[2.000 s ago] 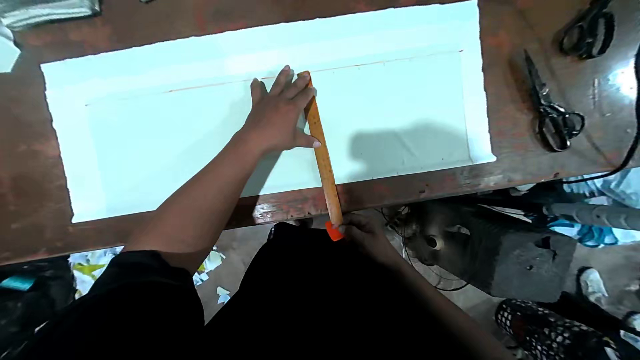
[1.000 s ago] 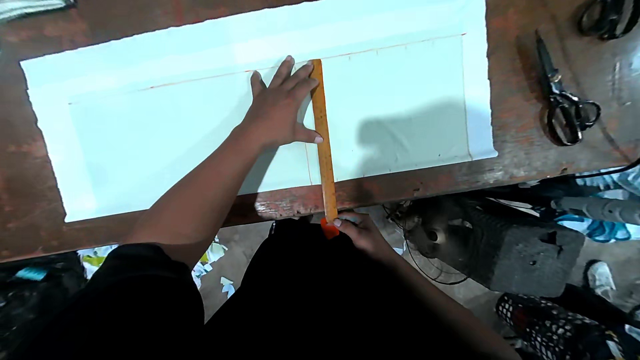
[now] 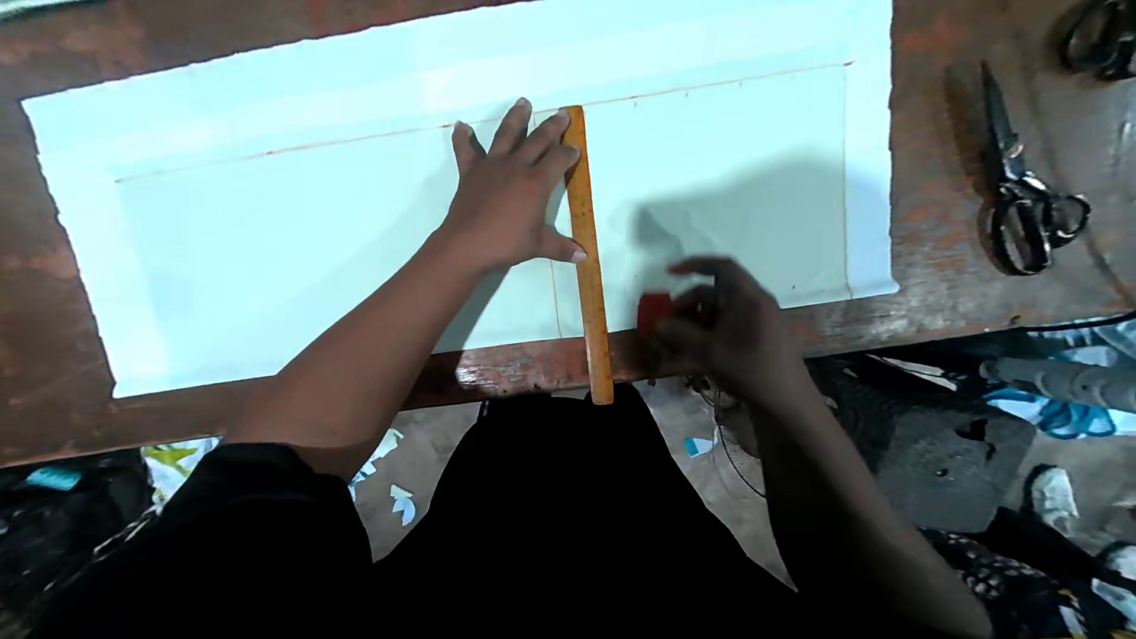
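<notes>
A pale sheet of fabric or paper [image 3: 355, 240] with thin reddish lines drawn on it lies on the wooden table. Across it stands a wooden ruler [image 3: 587, 257], its lower end jutting past the table's front edge. My left hand [image 3: 515, 195] lies spread on the sheet, fingertips and thumb pressing the ruler's left side. To the right of the ruler, my right hand [image 3: 728, 328] pinches a small red object [image 3: 655, 312], perhaps tailor's chalk, above the sheet's lower edge. Black-handled scissors [image 3: 1021, 186] lie right of the sheet.
A second pair of scissors [image 3: 1100, 40] is at the top right corner. The worn table edge [image 3: 515, 368] runs just before my body. Below it are scraps [image 3: 402, 503] on the floor, a dark boxy object [image 3: 941, 453] and a shoe [image 3: 1053, 495] at the right.
My right hand has moved from the ruler's lower end up and right, over the sheet's lower edge, carrying the red object. My left hand remains at the ruler.
</notes>
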